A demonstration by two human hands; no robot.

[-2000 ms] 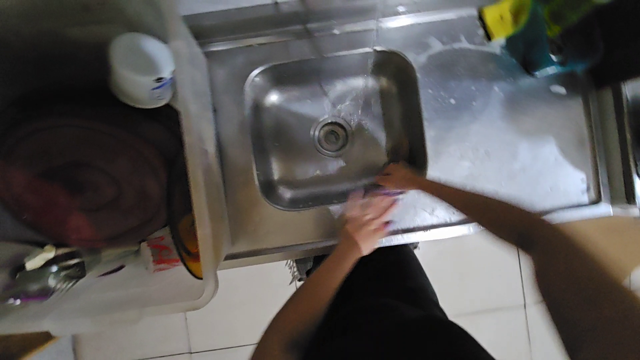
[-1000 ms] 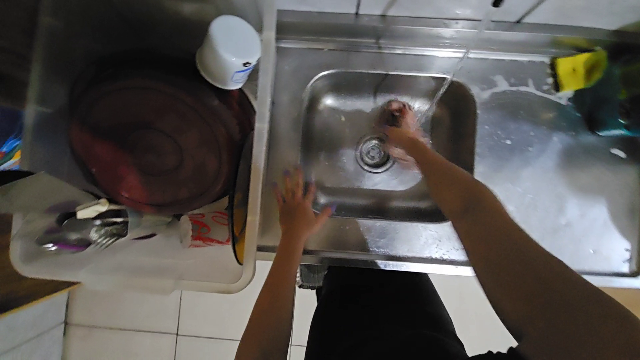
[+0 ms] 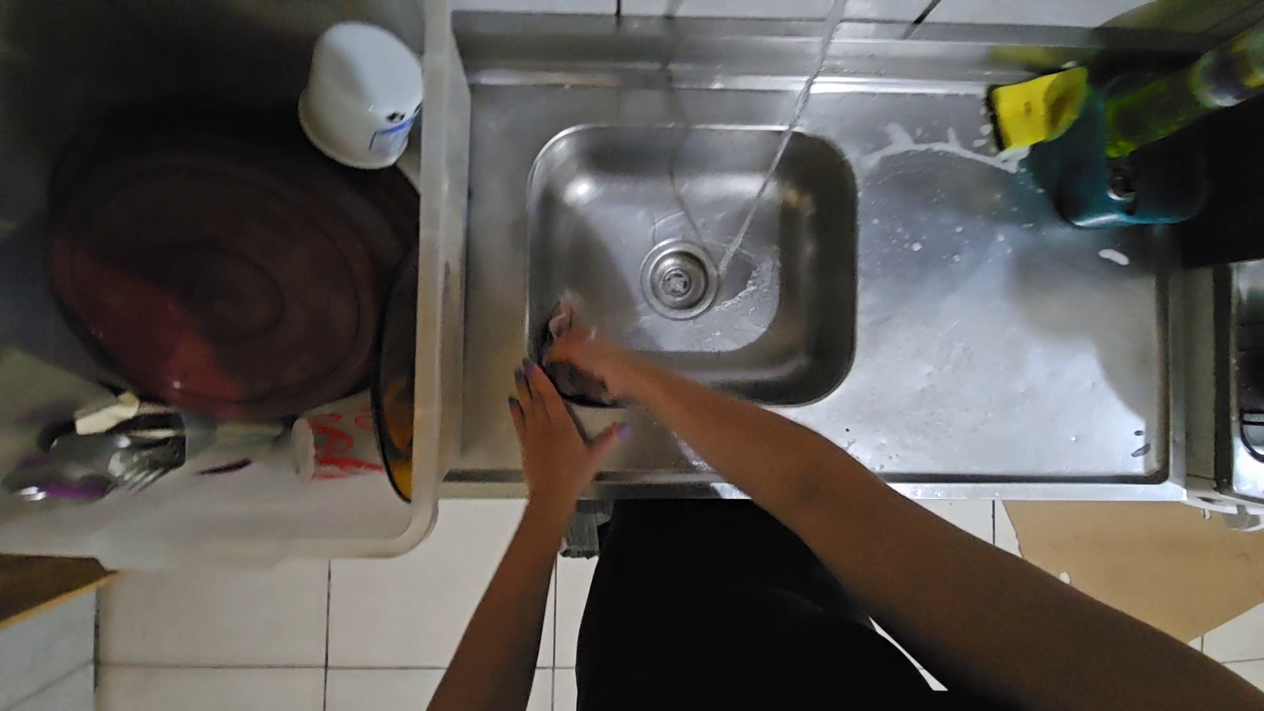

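Note:
My left hand [image 3: 553,434] lies flat with its fingers apart on the steel rim left of the basin's front corner. My right hand [image 3: 585,354] is blurred at the front left corner of the stainless steel sink basin [image 3: 612,237]; whether it holds anything there cannot be made out. A thin stream of water [image 3: 780,158] falls into the basin beside the drain strainer [image 3: 679,279].
On the left stands a translucent plastic bin [image 3: 444,247] with a white cup [image 3: 363,94], a large dark red round lid or basin [image 3: 227,276] and cutlery [image 3: 148,454]. A yellow sponge [image 3: 1042,107] sits in a teal holder [image 3: 1086,178] at the back right.
My right hand has moved from near the drain to the basin's front left corner. My left hand was by the basin's front edge two seconds ago and is now on the left rim.

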